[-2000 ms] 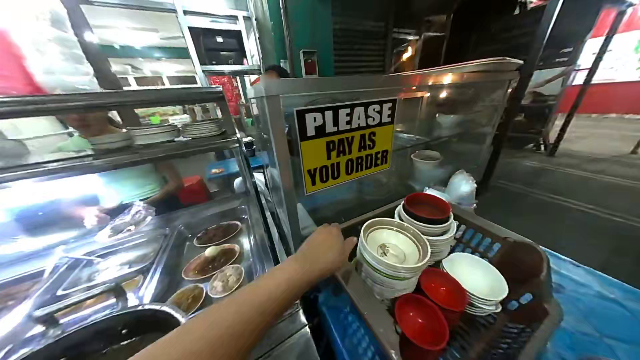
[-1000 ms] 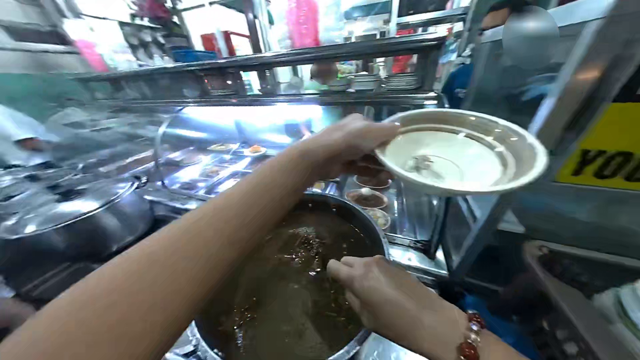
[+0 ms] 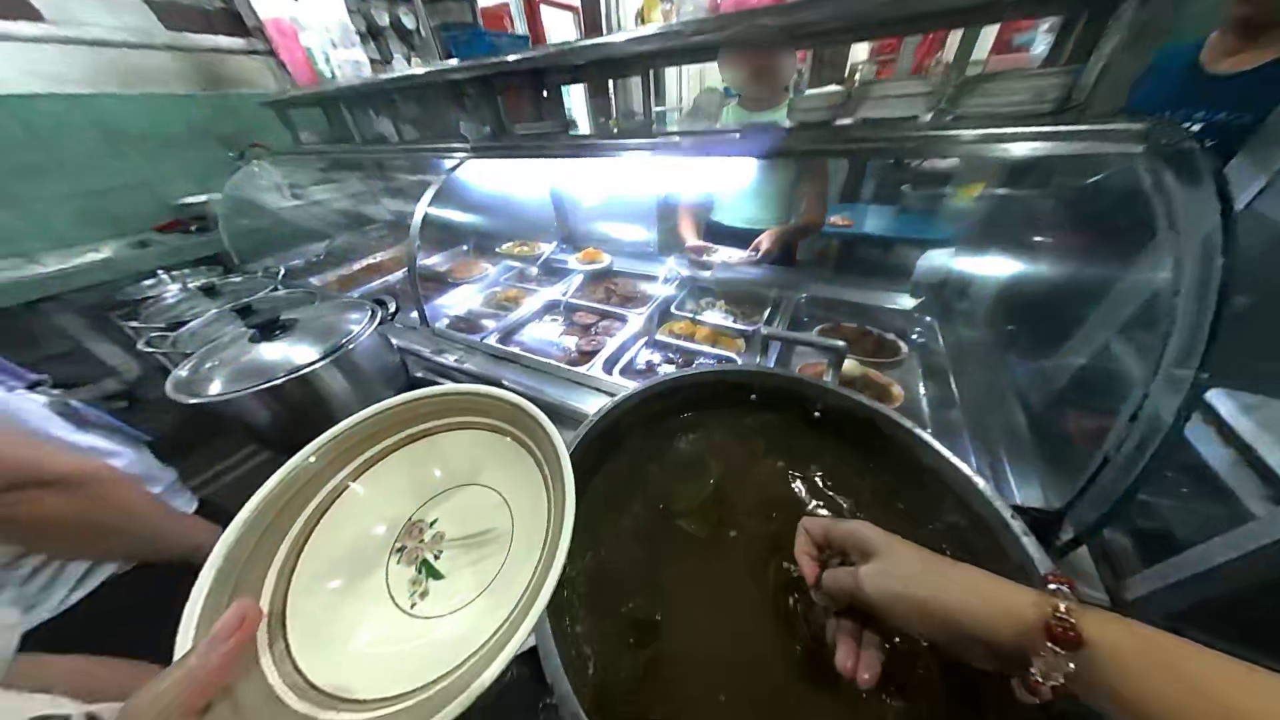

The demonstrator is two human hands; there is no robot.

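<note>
My left hand (image 3: 205, 665) holds a cream-coloured bowl (image 3: 420, 560) by its rim, thumb on the inner edge. Tilted toward me, the bowl shows a printed flower motif and no food inside. Right beside it stands a large metal pot (image 3: 790, 374) of dark brown broth (image 3: 690, 560). Over the broth, inside the pot's rim, is my right hand (image 3: 850, 600), its fingers curled and a beaded bracelet on the wrist. Whether a utensil handle is in its grip cannot be made out.
Behind the pot, a curved glass display case (image 3: 600, 230) holds food trays (image 3: 570, 335). Lidded pots (image 3: 290, 350) stand to the left. A co-worker's arm (image 3: 90, 490) is close at far left. Beyond the glass, another person holds a plate (image 3: 728, 255).
My left hand has brought the bowl from the right of the pot to its left. Two seconds ago an arm reached to stacked bowls in a crate. The view has turned left.
</note>
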